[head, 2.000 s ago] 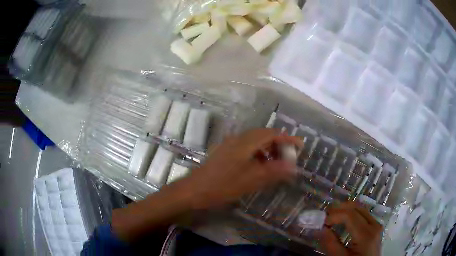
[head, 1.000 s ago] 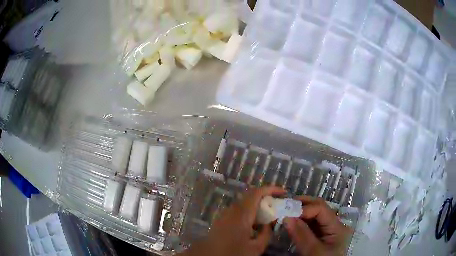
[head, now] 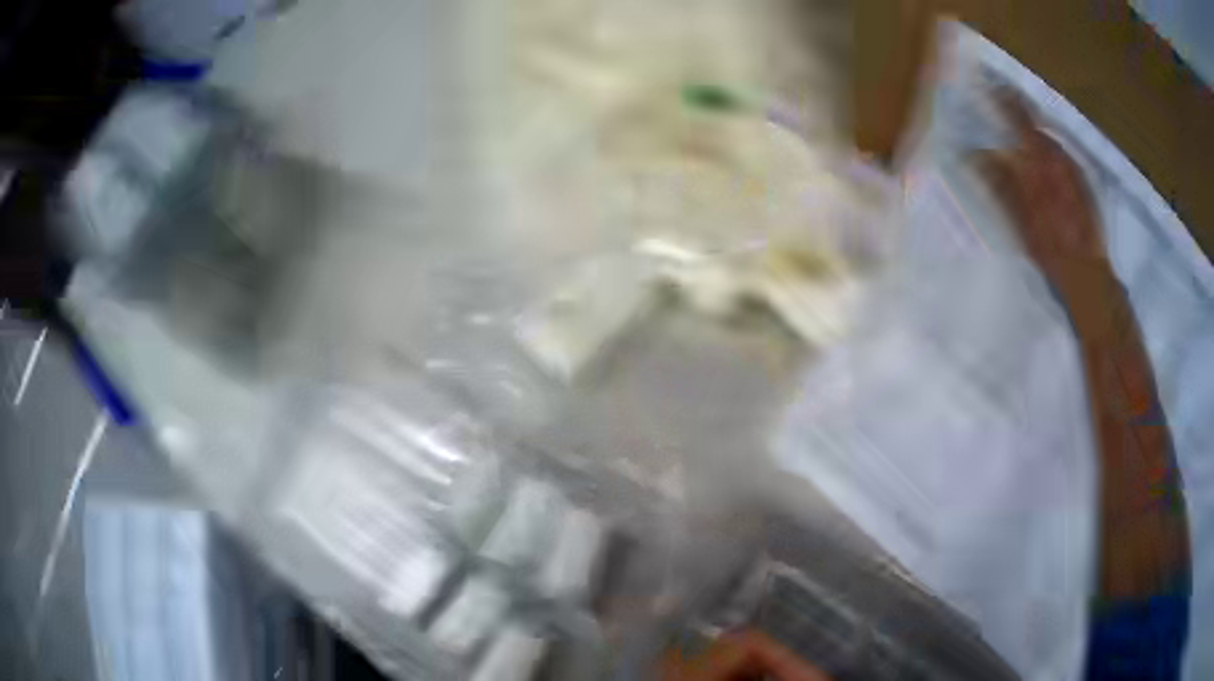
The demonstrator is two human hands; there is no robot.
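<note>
The whole view is blurred. My right hand (head: 1052, 186) is far out at the upper right, over the white compartment tray (head: 959, 399), its arm stretched up along the right side. I cannot tell whether it holds anything. My left hand (head: 746, 657) is low in the middle, mostly cut off by the bottom edge; its hold is hidden. The clear tray with white blocks (head: 526, 526) lies left of it. The other clear tray (head: 852, 619) shows as a dark blurred shape just right of it.
Cream-yellow foam pieces (head: 599, 313) lie in a clear plastic bag with a green dot behind the clear trays. Stacked clear trays (head: 187, 226) stand at the far left. A white tray stack (head: 147, 585) is at the lower left. Brown cardboard (head: 1105, 80) is at the upper right.
My hands were together at a white block over the clear tray and are now apart. My right arm has swung far up and right. My left hand is lower. The view has shifted and blurred.
</note>
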